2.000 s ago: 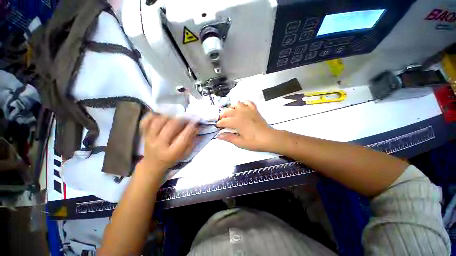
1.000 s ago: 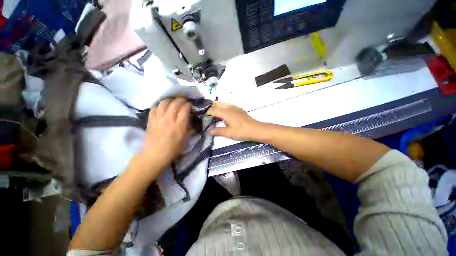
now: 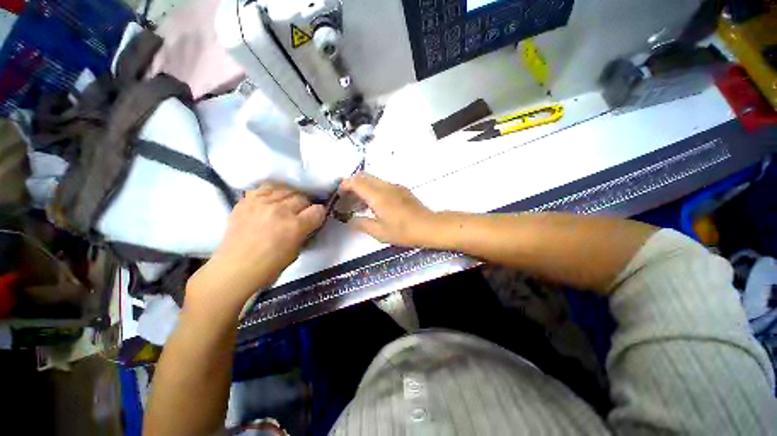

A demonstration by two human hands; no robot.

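Note:
The pale garment body [image 3: 162,192] with dark brown bands lies on the table left of the needle. The presser foot and needle [image 3: 362,132] sit under the white machine head, just beyond my fingers. My left hand [image 3: 274,223] lies over the garment's near edge, fingers bent on the fabric. My right hand [image 3: 382,209] pinches a dark edge of the garment between thumb and fingers, just in front of the needle. The fabric under my left palm is hidden.
A dark fabric strip [image 3: 462,118] and yellow thread snips [image 3: 517,123] lie right of the needle. A grey clamp-like block [image 3: 626,83] and a red item [image 3: 743,95] are at the right. A ruler tape [image 3: 613,192] runs along the front edge. Pink cloth [image 3: 198,47] lies behind.
Against one second ago, the fabric that hung over the front edge is back on the table. My left hand has moved slightly left; my right hand stays near the needle.

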